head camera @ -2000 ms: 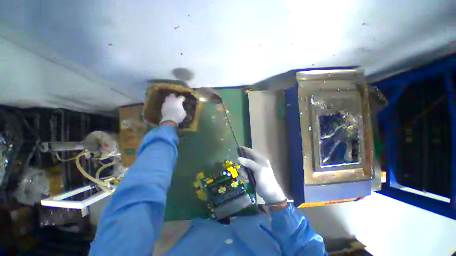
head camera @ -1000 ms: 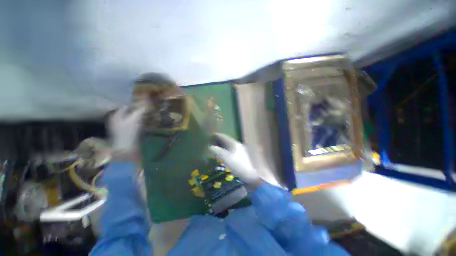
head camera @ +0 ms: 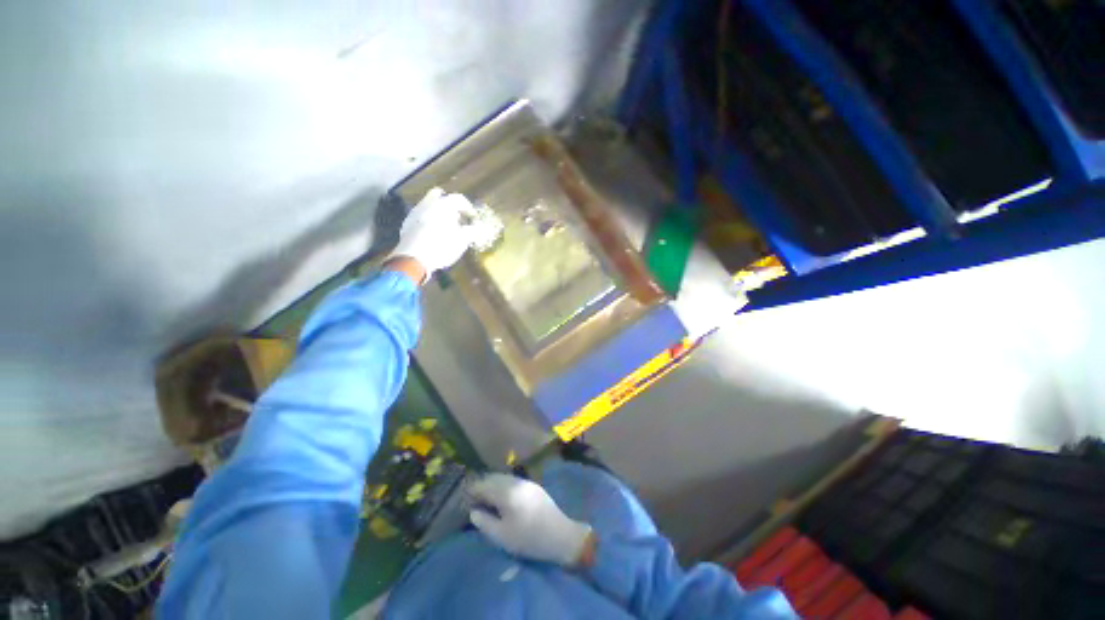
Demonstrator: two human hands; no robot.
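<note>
The solder pot has a brown-grey rim and a dull silver-yellow bath with dark specks near its top. My left hand, in a white glove, is over the pot's left rim, beside a crinkled whitish patch; whether it holds anything cannot be told. The circuit board with yellow tape tabs lies on the green mat, partly behind my left sleeve. My right hand, gloved, has curled fingers at the board's right edge; whether it grips the board cannot be told.
A brown open container stands at the left, with a pale thin item inside. A plain green rectangle lies right of the pot. Blue racks with black bins are at upper right; red items and dark stacked bins are at lower right.
The view has turned right. My left hand has moved from the brown container to the pot. My right hand is lower, by the board, and the long handle seen earlier no longer shows.
</note>
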